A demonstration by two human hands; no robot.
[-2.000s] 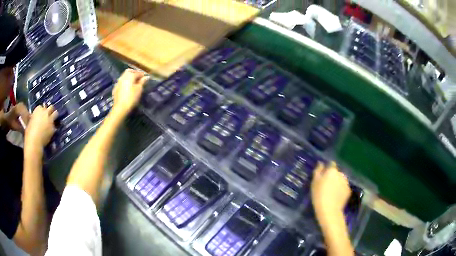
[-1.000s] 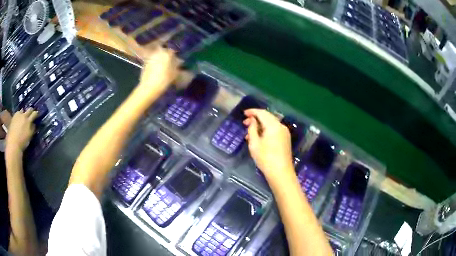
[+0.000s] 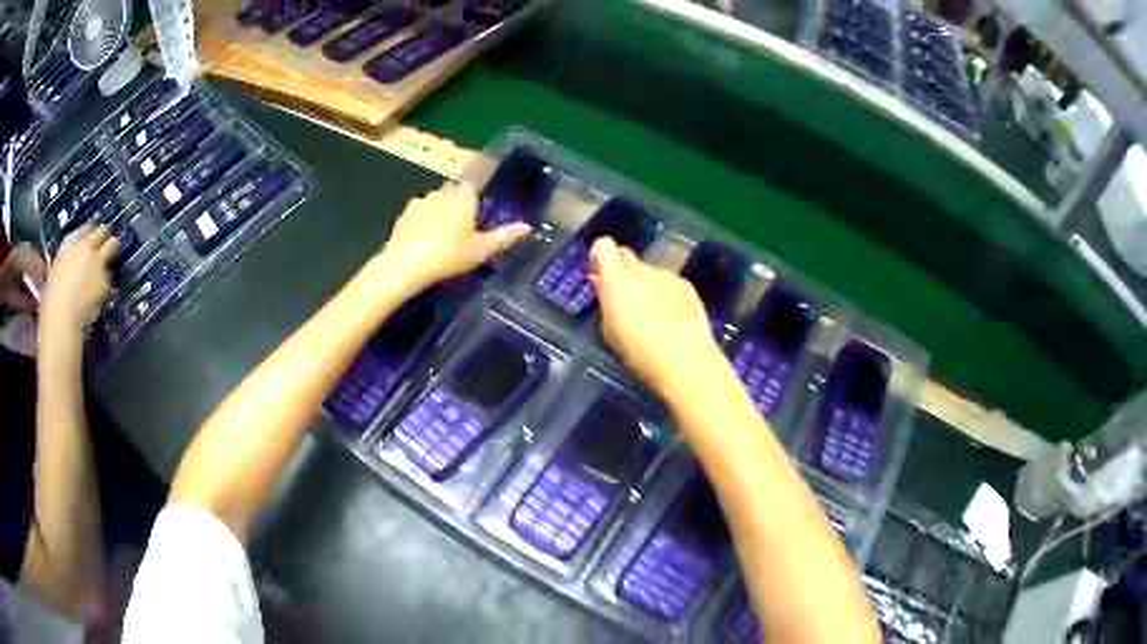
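Observation:
A large clear plastic phone tray [image 3: 468,501] lies slanted on the dark bench and partly over the green belt's edge. It holds two rows of purple keypad phones [image 3: 468,400] with dark screens. My left hand [image 3: 443,234] is at the tray's far left corner, thumb extended away from the fingers, over a phone in the back row. My right hand [image 3: 644,302] is over the back row, its fingertips close together at the second phone. I cannot tell whether anything small is between them.
The green conveyor belt [image 3: 755,176] curves behind the tray. A cardboard board [image 3: 289,78] at the top left bears another phone tray. Another person's hand [image 3: 78,283] works at a tray [image 3: 302,189] on the left. A small fan [image 3: 94,35] stands beyond. A white scrap [image 3: 989,526] lies right.
The upper tray seen in front of me has moved away onto the cardboard board. My left hand has come back to the near tray. My right hand has moved left from the tray's right end.

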